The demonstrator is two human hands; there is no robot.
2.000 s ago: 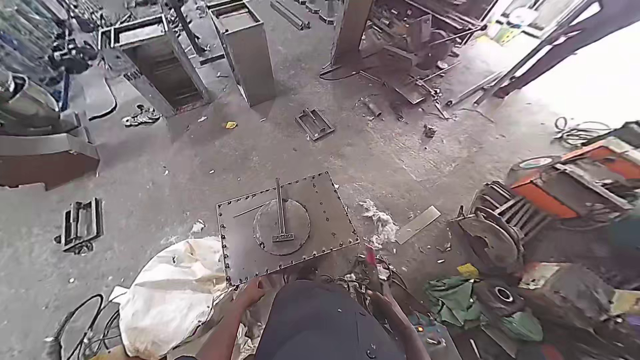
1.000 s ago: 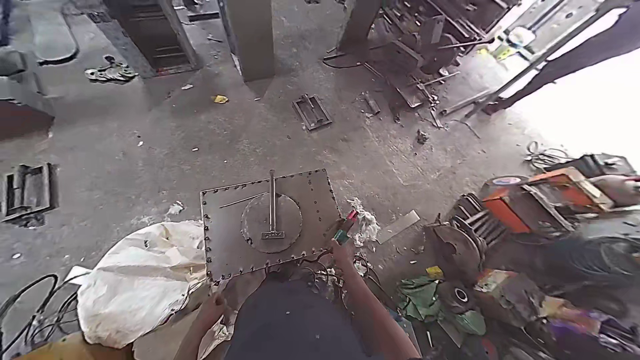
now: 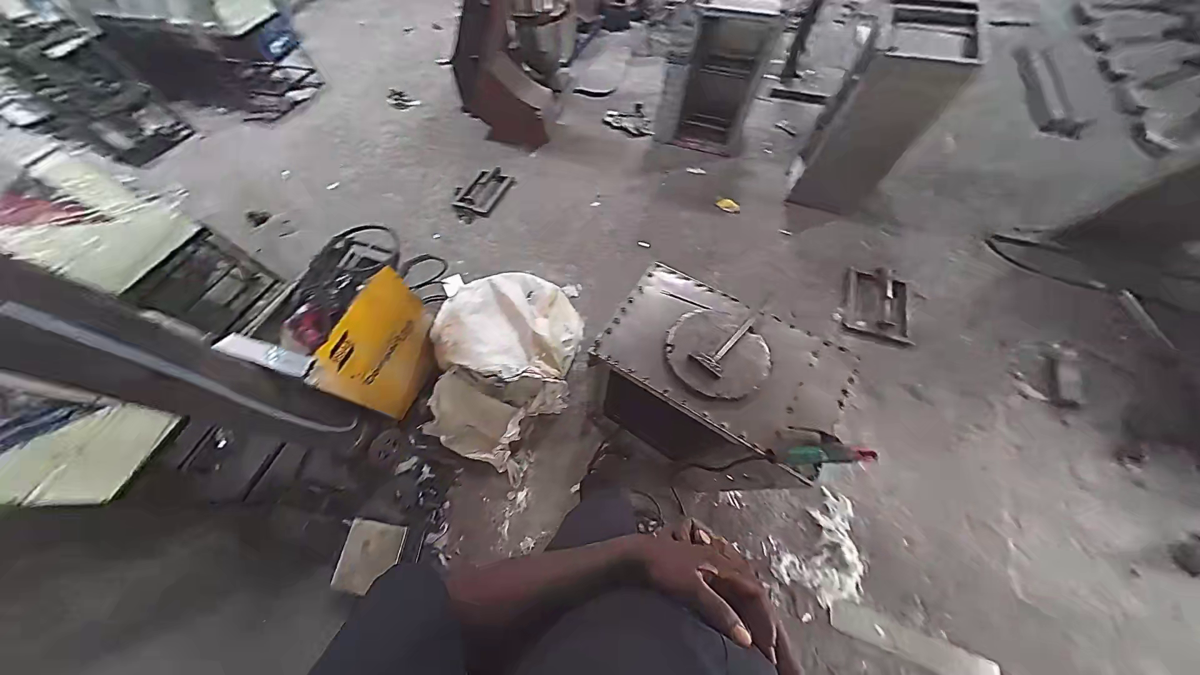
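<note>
My left hand point(image 3: 682, 570) reaches across from the left and lies against my right hand point(image 3: 750, 614) over my dark-clad legs. The two overlap, and no tool shows in either; their inner sides are hidden. In front of them stands a rectangular metal box point(image 3: 806, 361), its top edges lined with small studs or bolt heads. A round metal plate point(image 3: 682, 361) with a T-shaped metal bar point(image 3: 733, 345) on it sits on the box top. At the box's near right corner lies a green hand tool point(image 3: 808, 456) with a red end, a dark cable beside it.
A white sack point(image 3: 511, 319) lies left of the box, beside a yellow carton point(image 3: 380, 347) and coiled cables point(image 3: 361, 246). Small metal frames point(image 3: 877, 306) rest on the floor. Tall metal housings point(image 3: 891, 117) stand farther back. White scraps point(image 3: 830, 548) and a flat strip point(image 3: 909, 642) lie at lower right.
My right hand has let go of the green tool it held at the box's edge a second ago and has come back to my lap, against my left hand. The view has swung left.
</note>
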